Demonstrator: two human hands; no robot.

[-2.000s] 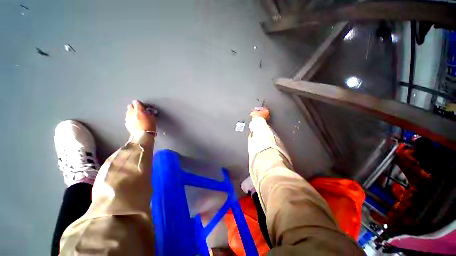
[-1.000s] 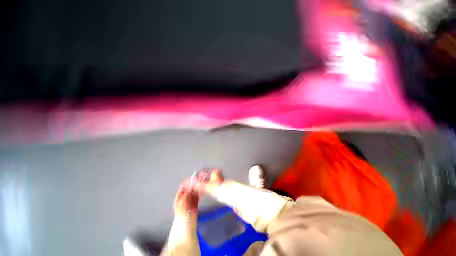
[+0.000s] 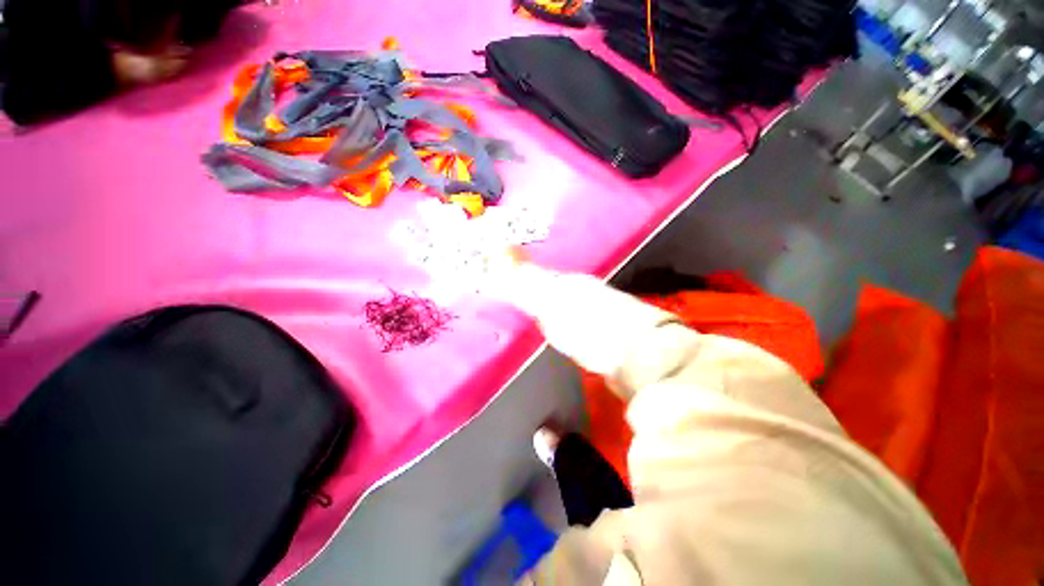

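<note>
My right hand (image 3: 509, 266) reaches to the pile of small white tags (image 3: 458, 238) on the pink table; glare washes out the hand and tags, so its fingers and anything in them cannot be made out. A small tangled pile of thin dark red-black strings (image 3: 406, 319) lies nearer to me, beside the tags. A large black backpack (image 3: 183, 446) lies on the table at the near left. My left hand is not in view.
Grey and orange strips (image 3: 355, 126) lie tangled beyond the tags. A slim black bag (image 3: 586, 105) and stacked black bags (image 3: 721, 46) are at the far edge. Another person's hand (image 3: 149, 63) shows at top left. Orange fabric forms (image 3: 882, 378) and a blue stool (image 3: 509, 544) are below.
The view has moved from the grey floor up to the pink table. My hands were low near the floor, then close together; now my right hand is over the tags and my left is out of view.
</note>
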